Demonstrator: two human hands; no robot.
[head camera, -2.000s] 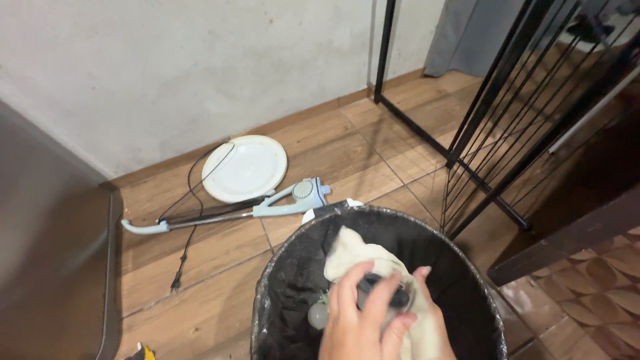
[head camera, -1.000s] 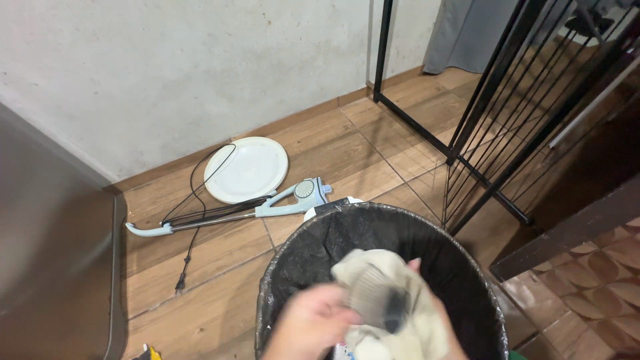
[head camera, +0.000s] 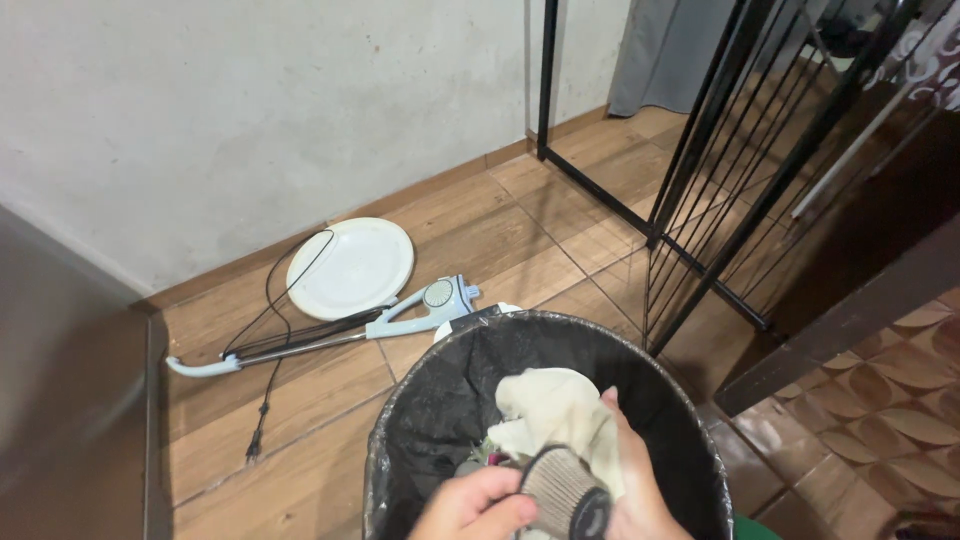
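Observation:
A pleated cone-shaped filter (head camera: 562, 487) with dark rims is pinched at its wide rim by the thumb and fingers of my left hand (head camera: 480, 506). A cream cloth (head camera: 559, 409) lies bunched behind and beside the filter, held by my right hand (head camera: 637, 480), whose fingers are partly hidden by it. Both hands are over a round bin (head camera: 397, 420) lined with a black plastic bag. Some refuse shows low inside the bin, mostly hidden by the hands and the cloth.
Behind the bin, a light-blue upright vacuum cleaner's handle section (head camera: 420, 311) with a black cord lies on the wood-look floor. A round white lid-like disc (head camera: 352, 266) is by the wall. A black metal gate (head camera: 697, 255) stands right; a grey metallic appliance (head camera: 75, 390) is left.
The filter has turned in my hands, and its pleated side now shows plainly. My left hand has moved from over the cloth to the filter's rim.

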